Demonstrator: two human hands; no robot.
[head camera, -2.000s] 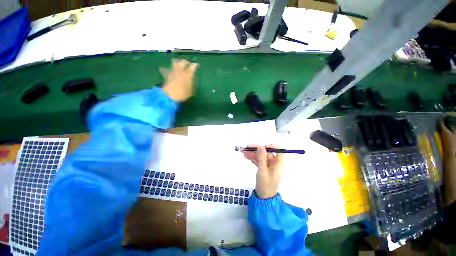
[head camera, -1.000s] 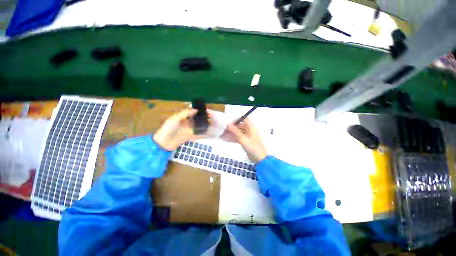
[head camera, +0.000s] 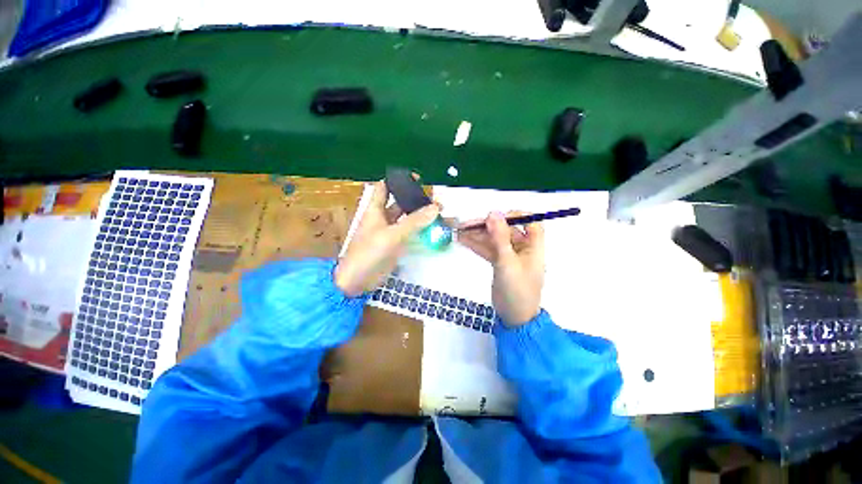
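Observation:
My left hand (head camera: 376, 244) holds a black device housing (head camera: 406, 189) tilted above the white work sheet (head camera: 605, 302). A bright bluish-green shine shows at the housing's lower end. My right hand (head camera: 515, 267) holds a thin dark pen-like tool (head camera: 543, 218), its tip pointing left, close to that end. Whether the tip touches the housing or carries a piece, I cannot tell. The sticker sheet in use (head camera: 437, 307), with a few rows of dark pieces, lies below my hands, partly hidden by my left hand and sleeve.
A spare sticker sheet (head camera: 142, 284) lies on cardboard (head camera: 250, 236) at left. The green conveyor belt (head camera: 255, 113) carries several black housings. One black housing (head camera: 702, 248) lies at right, beside a clear blister tray (head camera: 815, 350). A grey metal upright (head camera: 718, 142) stands at right.
My left hand reached over the belt two seconds ago; it came back with a housing. Since one second ago, the housing has tilted and the tool has swung nearly level, its tip by the housing.

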